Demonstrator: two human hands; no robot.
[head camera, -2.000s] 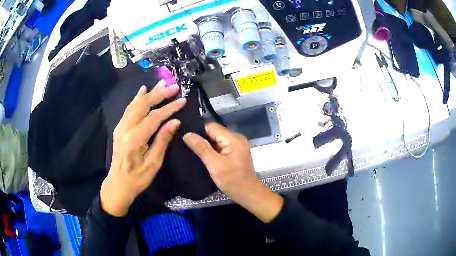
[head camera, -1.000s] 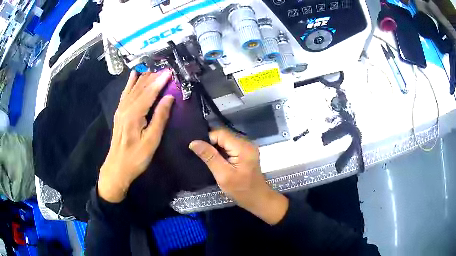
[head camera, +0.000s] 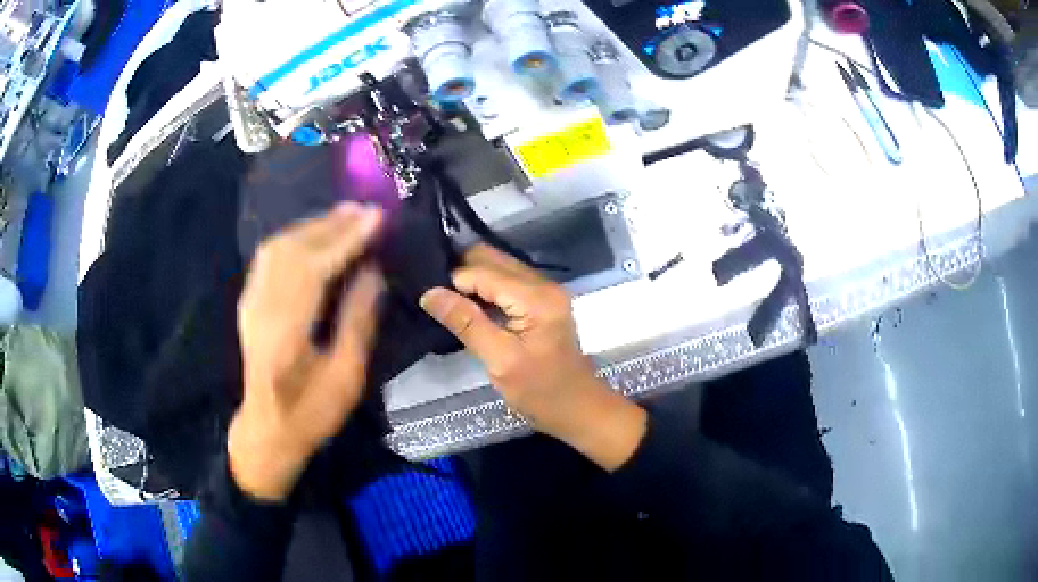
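A black garment panel (head camera: 171, 284) lies left of and under the presser foot (head camera: 401, 171) of the white overlock machine (head camera: 330, 71). Purple light falls on the cloth by the foot. My left hand (head camera: 307, 330) is blurred, over the cloth just below the foot, fingers a little spread; whether it touches the cloth is unclear. My right hand (head camera: 512, 330) pinches the cloth edge between thumb and fingers, right of my left hand. A narrow black trimmed strip (head camera: 484, 233) hangs right of the foot and runs behind my right fingertips.
Tension dials (head camera: 529, 46) and a control panel (head camera: 683, 40) are on the machine. Black scraps (head camera: 780, 267), tweezers or snips (head camera: 874, 119) and a pink-red spool (head camera: 848, 16) lie right. A ruler strip (head camera: 683, 364) follows the table front. A blue crate (head camera: 410, 517) is below.
My left hand has drawn back from the foot toward me. The cloth's lower part between my hands has moved up and left, baring the table's front edge. The view has shifted slightly.
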